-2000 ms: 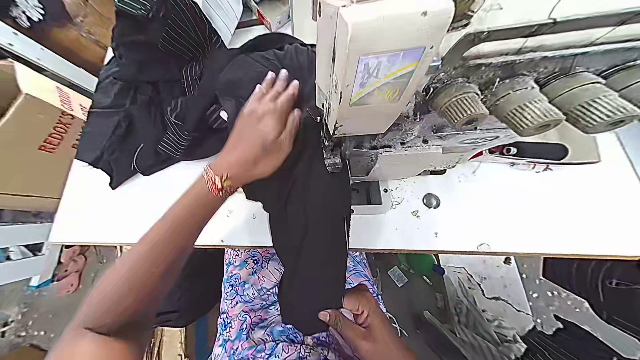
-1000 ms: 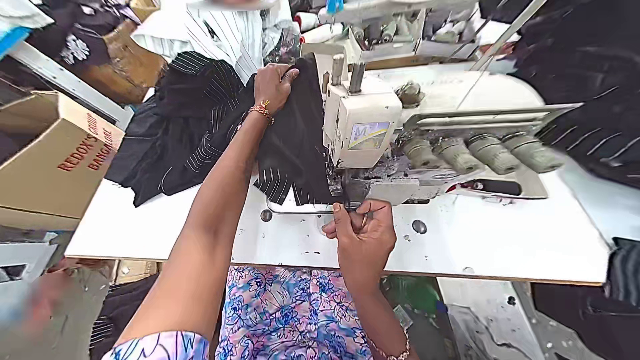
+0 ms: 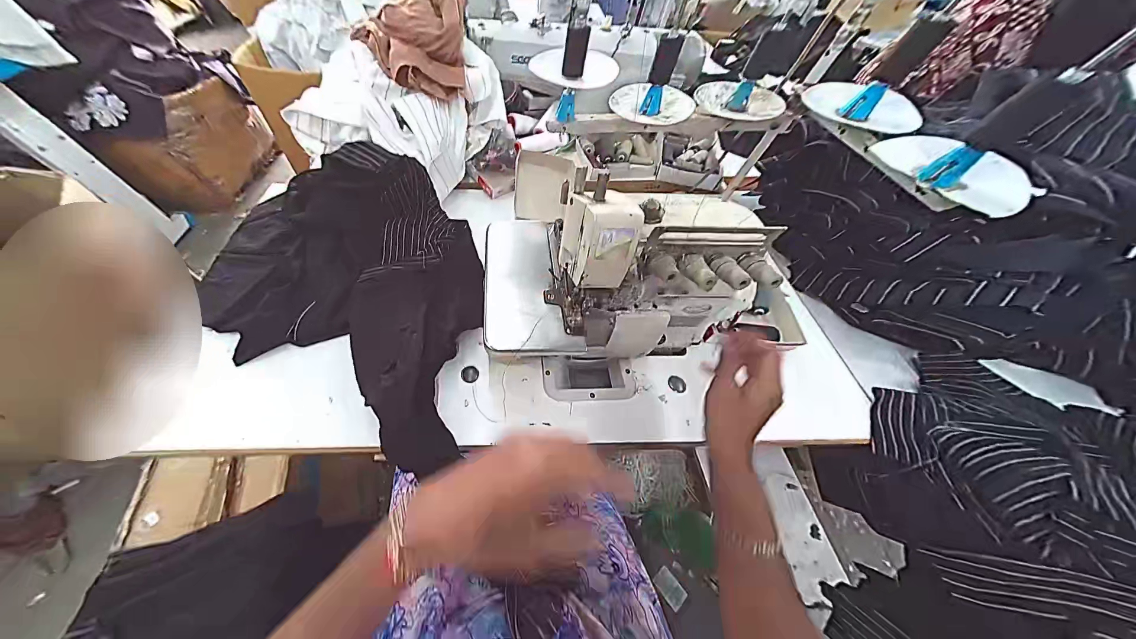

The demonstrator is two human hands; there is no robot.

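My left hand [image 3: 524, 510], blurred, is over my lap in front of the table edge; whether it holds anything is unclear. My right hand [image 3: 745, 382] is raised above the table's right front part, near the machine's right end, and a small pale thing shows at its fingers. An overlock sewing machine [image 3: 612, 257] stands between and beyond the hands. Left of it lies a black garment [image 3: 408, 311] with white-striped parts, its lower end hanging over the table's front edge near my left wrist. Neither hand touches the machine's needle area.
Several thread cones on white discs [image 3: 652, 104] stand behind the machine. Black striped fabric [image 3: 1003, 479] is heaped at right. White striped cloth [image 3: 390, 106] lies behind the garment. A blurred round shape [image 3: 98, 328] covers the left edge.
My left hand has come from the black garment back over my lap. My right hand has moved right, away from the needle area. The garment now lies left of the machine; the view has widened.
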